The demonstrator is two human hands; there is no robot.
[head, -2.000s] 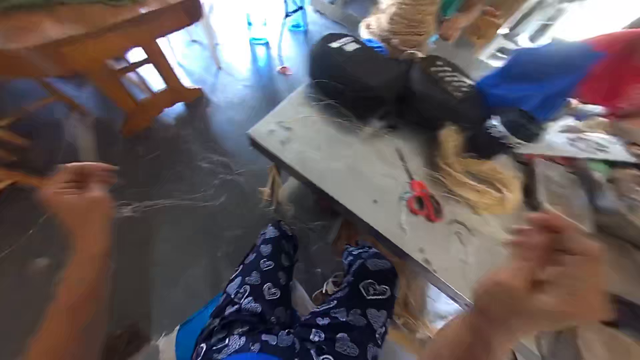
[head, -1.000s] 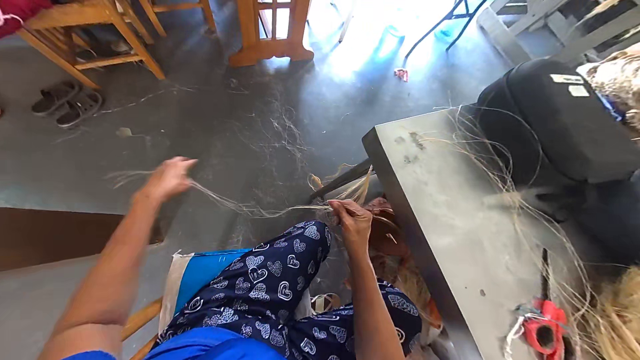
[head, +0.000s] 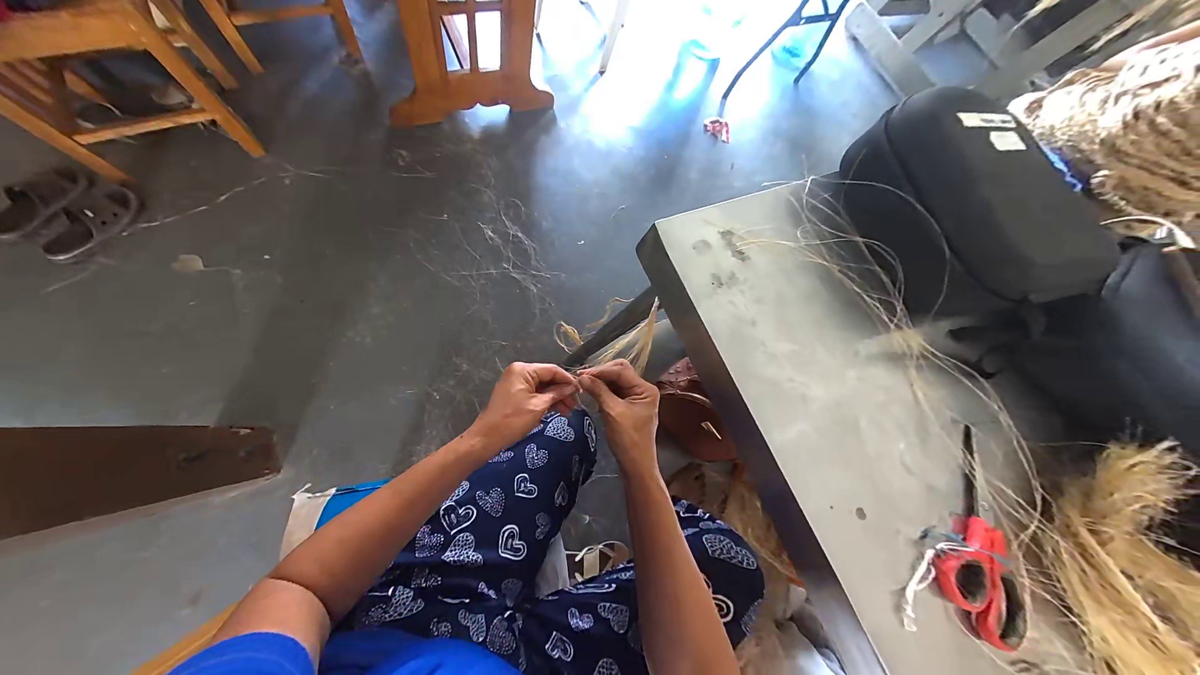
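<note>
Over the lap, beside the near corner of the table, my left hand (head: 527, 403) and my right hand (head: 623, 403) meet at the fingertips. Both pinch what looks like a thin, pale fibre strand; its ends are hard to make out. Just beyond the hands, a tuft of pale fibre (head: 637, 339) hangs by the table leg. On the grey tabletop (head: 778, 375) lie scissors with red handles (head: 980, 577) and white string tied on. Long loose fibres (head: 905, 333) run across the top to a bundle of straw-coloured fibre (head: 1125, 553) at the right.
A black case (head: 994, 192) stands on the table's far side, near a coiled fibre piece (head: 1125, 122). Wooden chairs (head: 178, 75), sandals (head: 89, 220) and scattered fibres (head: 506, 244) are on the floor at left and ahead. A brown round container (head: 694, 422) sits under the table edge.
My hands were apart with strands stretched between them; now they are together at the fingertips. The left hand has moved right, towards the right hand. The view has also shifted.
</note>
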